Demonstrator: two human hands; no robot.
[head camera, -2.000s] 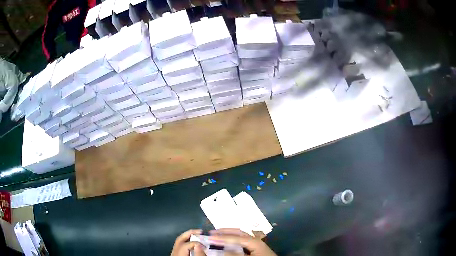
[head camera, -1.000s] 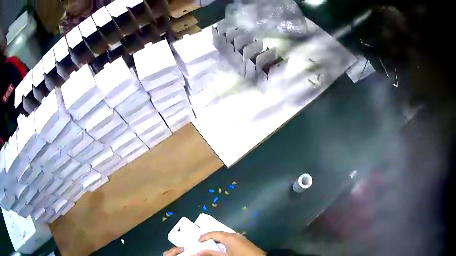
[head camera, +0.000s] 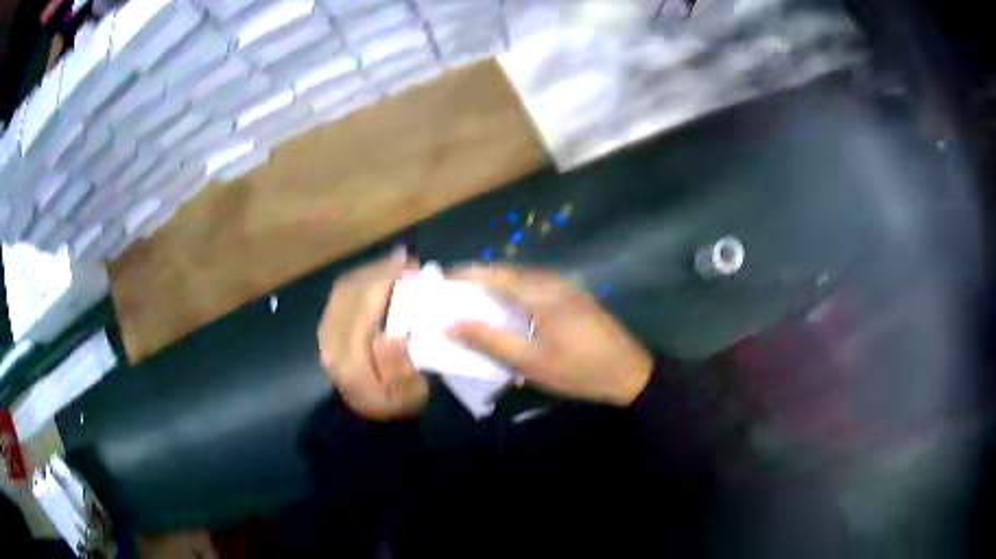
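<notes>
A small white carton (head camera: 448, 317) is held between my two hands over the near edge of the green bench; the picture is blurred. My left hand (head camera: 366, 339) grips its left side. My right hand (head camera: 557, 328) grips its right side, with the thumb across its front. A white flap or card shows below the carton, between the hands. Whether the carton is fully folded cannot be told.
Stacked white cartons (head camera: 208, 87) stand behind a long brown board (head camera: 328, 197). A white board (head camera: 612, 98) lies at the upper right. A small roll (head camera: 723, 257) and blue and yellow bits (head camera: 517, 236) lie on the green bench (head camera: 218, 404). White papers lie at the left.
The view has tilted down and turned. Both hands now show higher and larger, holding the carton. The two white blanks seen before on the bench no longer show separately there.
</notes>
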